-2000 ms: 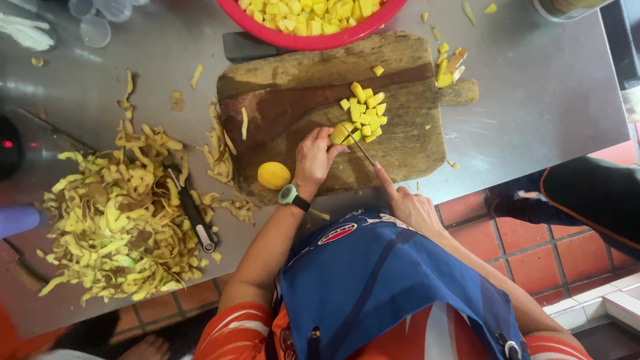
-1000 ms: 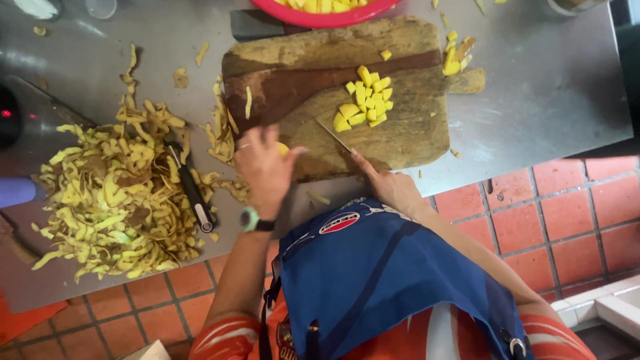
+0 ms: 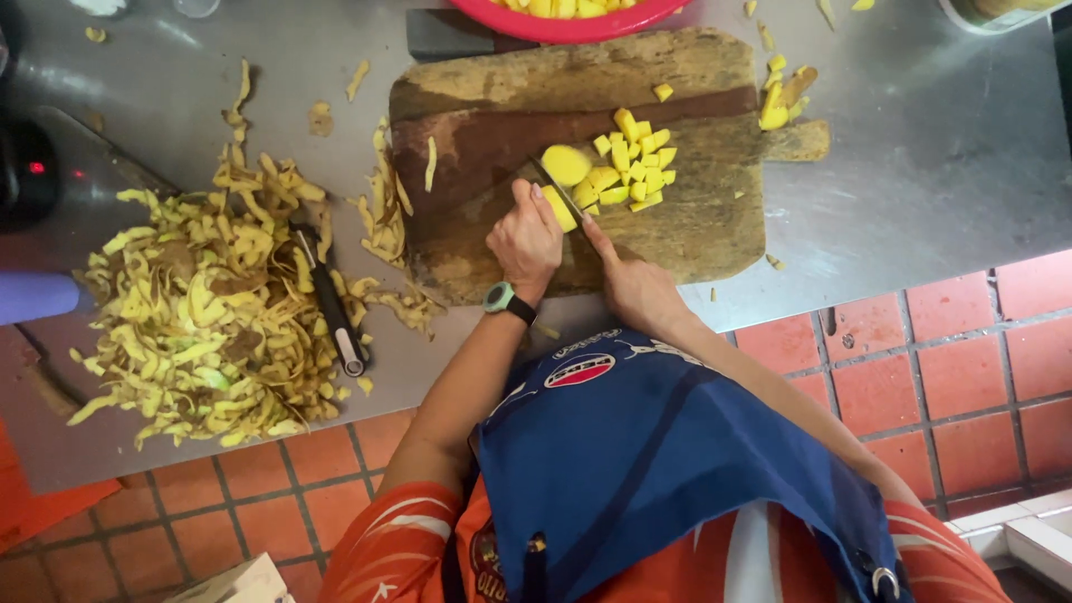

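My left hand [image 3: 528, 239], with a watch at its wrist, holds a peeled potato [image 3: 559, 209] against the wooden cutting board [image 3: 703, 234]. In my right hand [image 3: 641, 285] is a kitchen knife [image 3: 557, 186], its handle hidden by the fingers. The blade lies between the held potato and a rounded cut slice [image 3: 566, 165] just beyond it. Diced potato pieces [image 3: 641, 159] form a loose pile to the right of the blade. A thin strip of peel [image 3: 430, 164] lies on the board's left part.
A large heap of potato peelings [image 3: 209, 327] covers the steel table's left side, with a black-handled peeler [image 3: 331, 310] on it. A red bowl of potato cubes [image 3: 569, 29] stands beyond the board. Potato scraps [image 3: 779, 105] lie by the board's handle. A purple object [image 3: 38, 297] is far left.
One second ago my left hand was at the board's left edge, over a yellow potato. It has moved right and now holds a potato at the knife. A rounded slice now lies beside the diced pieces.
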